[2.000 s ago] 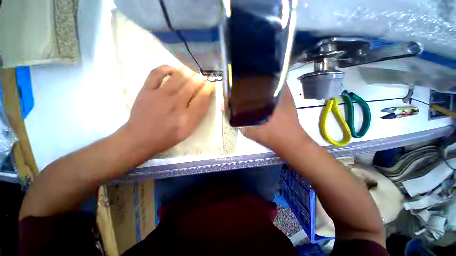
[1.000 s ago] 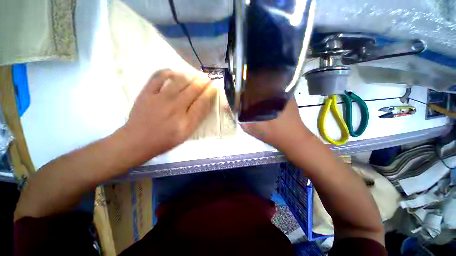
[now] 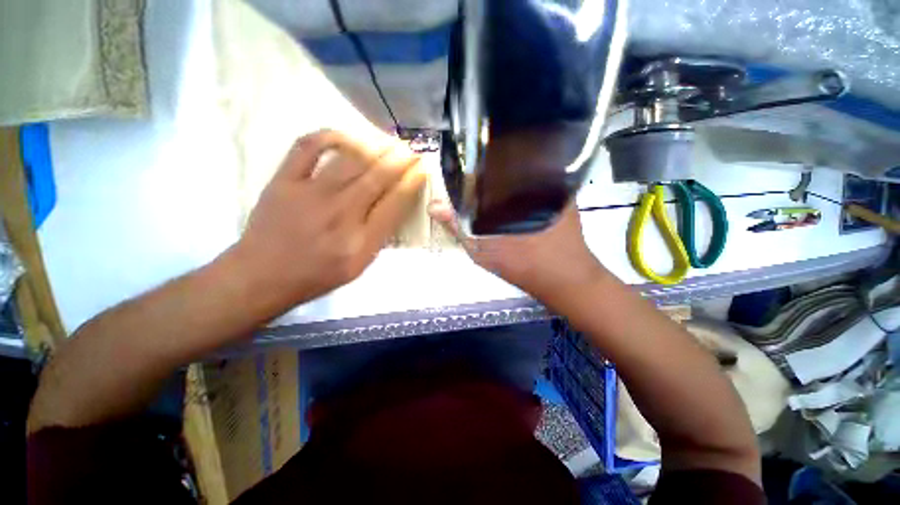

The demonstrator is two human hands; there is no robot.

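A cream fabric piece lies flat on the white machine table, its near end at the presser foot under the white sewing machine head. My left hand rests on the fabric, fingertips just left of the foot, pressing rather than gripping. My right hand is at the fabric's near right edge, thumb on the seam strip. A glossy dark guard hides most of its fingers, so its grip cannot be told. A dark thread runs down the front of the head.
Yellow and green handled scissors and thread snips lie right of the needle. A grey cylinder fitting stands behind the scissors. Layered cloth is at upper left. A blue crate with beige cloth is below the table edge.
The fabric has moved away from me under the foot, its near edge now farther from the table edge. My hands stay beside the foot; my right thumb now shows more.
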